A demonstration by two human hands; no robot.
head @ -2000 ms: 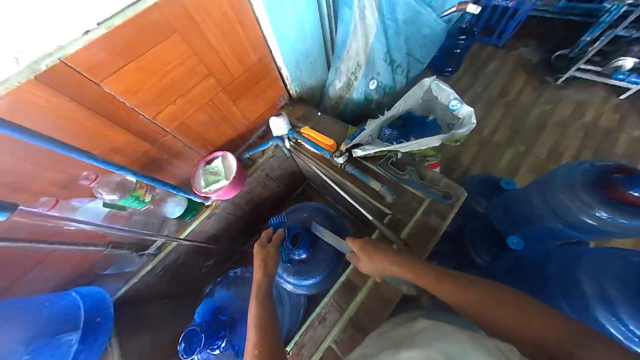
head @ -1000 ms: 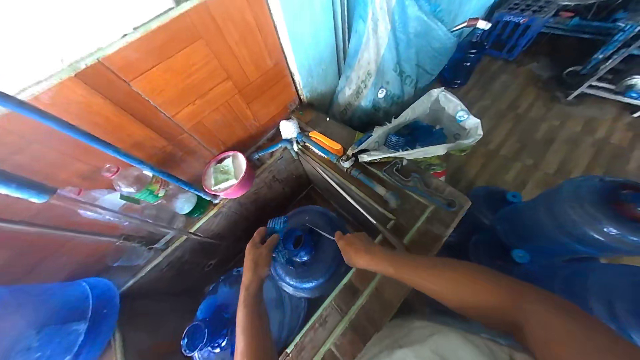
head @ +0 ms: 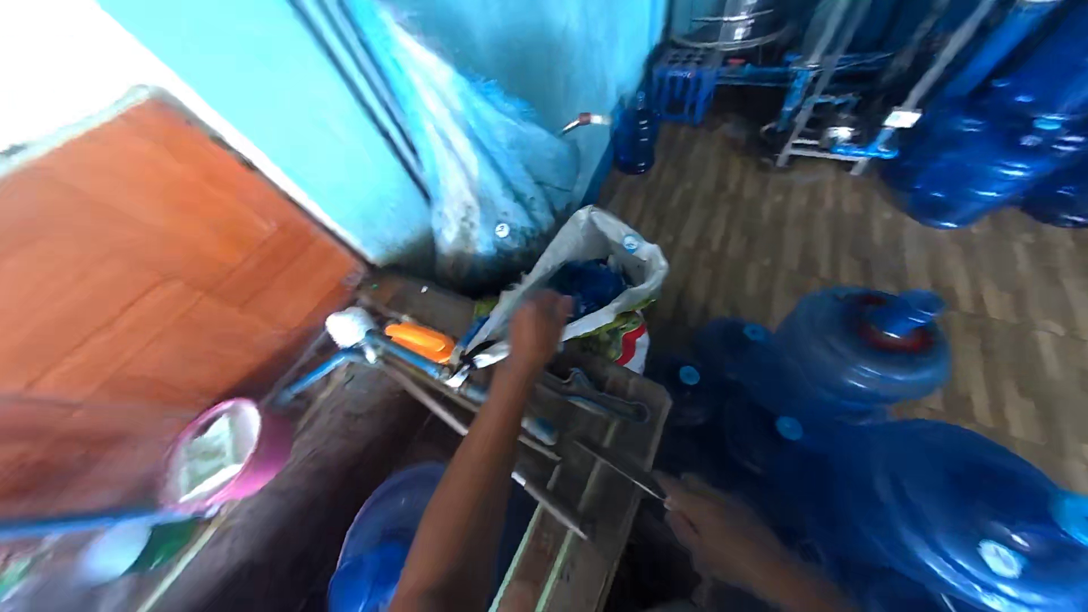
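My left hand reaches over the near rim of a white woven sack with blue plastic pieces in it; blur hides whether its fingers hold anything. Low on the right, my right hand grips a knife, its blade lying over the wooden ledge. Partly behind my left forearm, a large blue water bottle stands in the tiled basin. An orange-handled tool, blue pipe and a metal tool lie along the ledge.
Large blue water bottles crowd the floor at the right. A pink pail hangs at the left. A plastic sheet drapes the wall behind the sack, and a metal rod crosses the ledge.
My left hand has left the neck of the bottle in the basin and moved to the sack. My right hand and the knife have moved away from the bottle to the ledge. The view has swung right.
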